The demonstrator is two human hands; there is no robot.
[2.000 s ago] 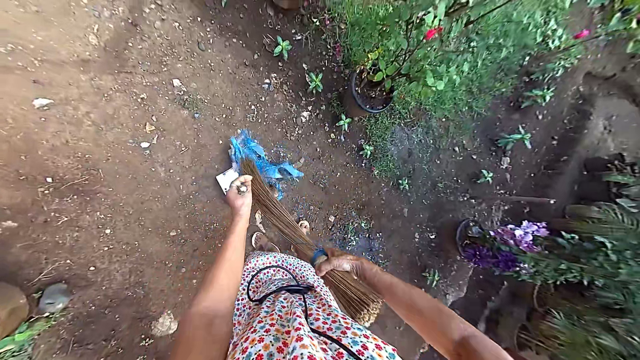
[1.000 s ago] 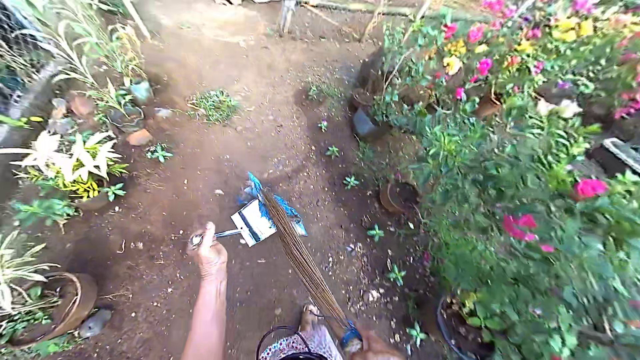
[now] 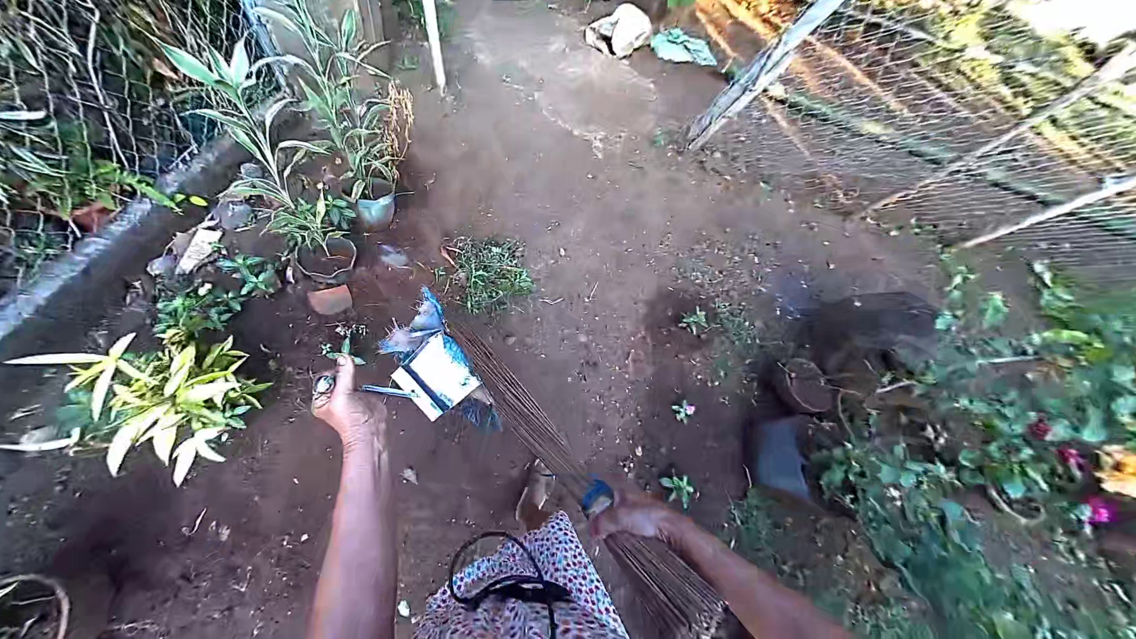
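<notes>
My left hand (image 3: 342,404) is closed on the handle of a dustpan (image 3: 437,374) with a white face and a dark blue band. Blue plastic scraps (image 3: 415,327) lie at the pan's far side, and more blue shows under its near edge. My right hand (image 3: 632,516) grips a stick broom (image 3: 528,413) at its blue binding. The broom's long thin bristles slant up to the left and end beside the dustpan, while its other end spreads below my hand.
Potted plants (image 3: 374,209), a broken clay piece (image 3: 330,300) and a low concrete edge (image 3: 115,240) line the left. A grass clump (image 3: 490,273) grows ahead. Wire fencing with a wooden post (image 3: 763,75) stands at the upper right, flowering bushes (image 3: 932,515) at the lower right.
The view has swung forward along the dirt path, bringing the fence into sight. The dustpan, now seen with its handle in my left hand, and the broom have moved on to beside the grass clump.
</notes>
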